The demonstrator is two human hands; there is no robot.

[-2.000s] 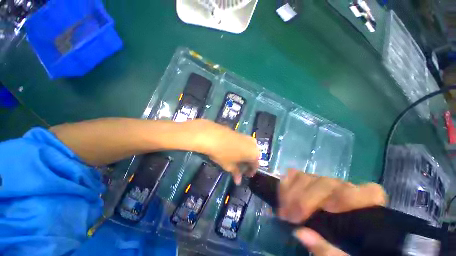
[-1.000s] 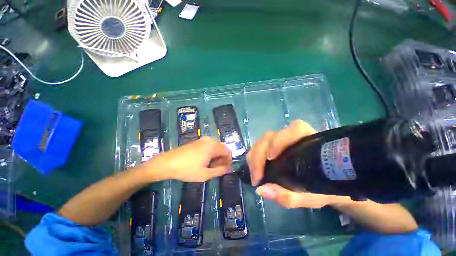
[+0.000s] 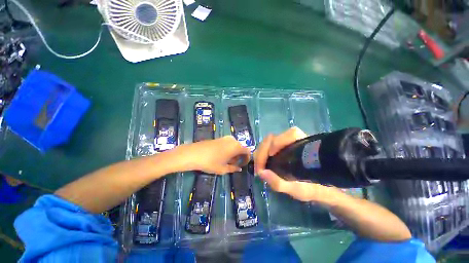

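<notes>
My right hand [image 3: 283, 159] is wrapped around the nose end of a black electric screwdriver [image 3: 329, 156] with a pale label, pointing left. My left hand [image 3: 226, 155] is at the screwdriver's tip, fingertips bent together; whether they hold a screw is hidden. Both hands are over the third column of a clear blister tray [image 3: 275, 95]. A dark phone assembly [image 3: 243, 198] lies below the fingers, its board at the near end. Another phone assembly [image 3: 239, 123] lies just beyond them. More phone assemblies lie in the two columns to the left, partly under my left forearm.
A blue screw bin [image 3: 46, 110] is at the left, with loose dark parts [image 3: 13, 56] behind it. A white fan [image 3: 149, 31] stands at the back. Stacked blister trays [image 3: 421, 154] are at the right, with a black cable [image 3: 358, 77] beside them.
The view has shifted and levelled. The screwdriver's rear end now shows with its thick black cable end pointing right. Both hands remain together at the tip, over the third column.
</notes>
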